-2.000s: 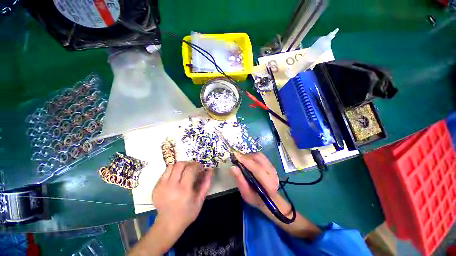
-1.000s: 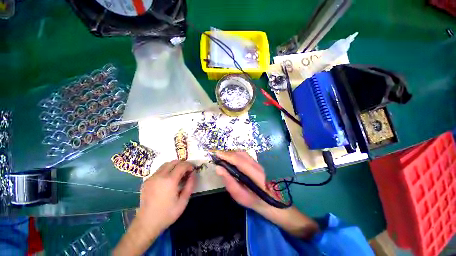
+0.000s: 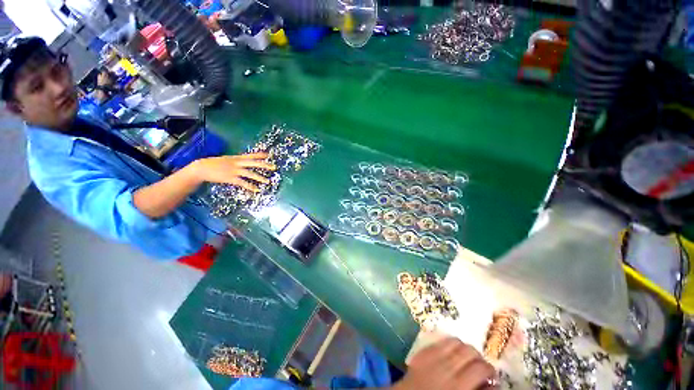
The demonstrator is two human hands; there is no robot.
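Observation:
My left hand (image 3: 449, 367) lies at the lower edge of the cream board (image 3: 469, 273), partly cut off by the picture's bottom; its fingertips are at the right, and what they hold cannot be told. My right hand and the soldering iron are out of the picture. A row of copper ring coils (image 3: 500, 333) lies just above my left fingers. A pile of ring assemblies (image 3: 428, 300) is at the board's left edge. Loose small components (image 3: 559, 354) are heaped to the right. Solder wire runs from the spool (image 3: 298, 231) towards my left hand.
A clear blister tray (image 3: 403, 206) with copper rings lies beyond the spool. A translucent fume funnel (image 3: 571, 255) hangs over the board. Another worker in blue stands at the left, a hand (image 3: 240, 171) on a heap of parts. A yellow bin (image 3: 658, 282) is at the right edge.
The view has swung left. My right hand, the iron, the blue station and the red tray have left the picture; another worker and the left bench have come into view.

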